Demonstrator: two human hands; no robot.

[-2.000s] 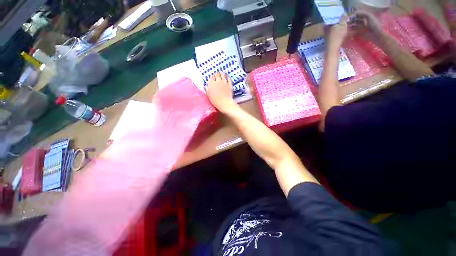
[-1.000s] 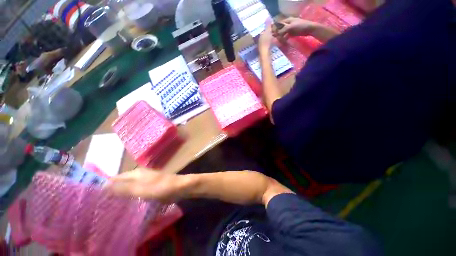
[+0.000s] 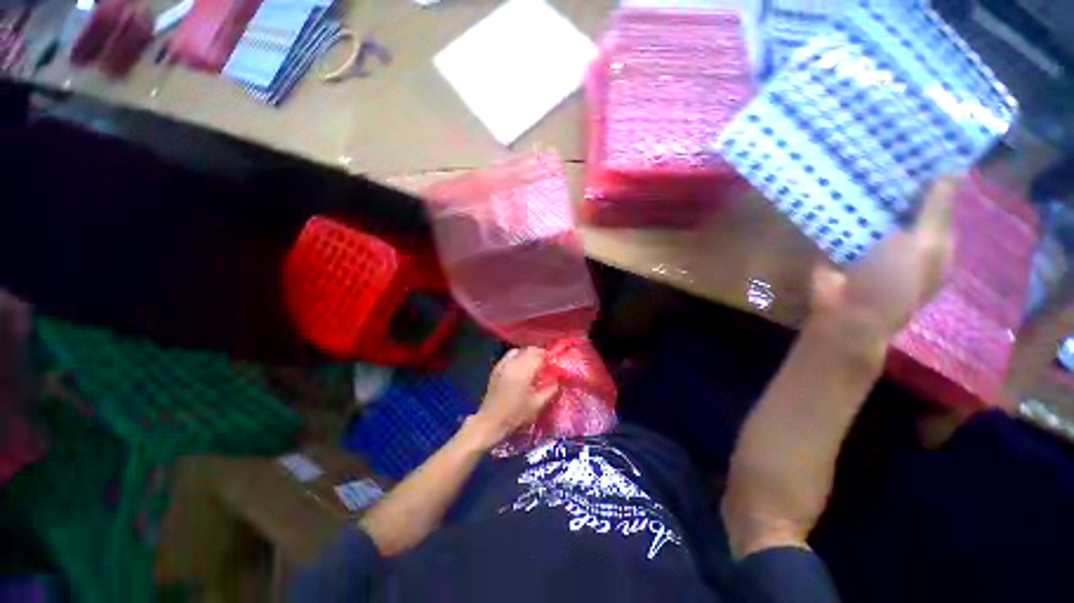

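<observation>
My left hand [image 3: 518, 389] is low in front of my shirt, closed on the bunched end of a pink bubble bag [image 3: 518, 253]. The limp, see-through bag reaches up to the bench edge. My right hand [image 3: 883, 283] is over the right part of the bench, blurred, and grips the lower edge of a white-blue PCB panel [image 3: 824, 147] with rows of dark marks. More panels show behind it; I cannot tell whether they are held too. Filled pink bubble packs [image 3: 671, 100] are stacked left of the panel.
More pink packs [image 3: 972, 289] are at the right. The bench [image 3: 389, 136] holds a white sheet [image 3: 515, 68], a tape roll [image 3: 339, 57] and a panel stack [image 3: 277, 45]. Below are a red stool [image 3: 347, 289], blue crate [image 3: 412, 418], green crate [image 3: 177, 395] and brown carton [image 3: 236, 512].
The view has swung left and down. My right hand has left the pink bag and now grips a panel, lifted from the bench. My left hand has come into view, holding the bag.
</observation>
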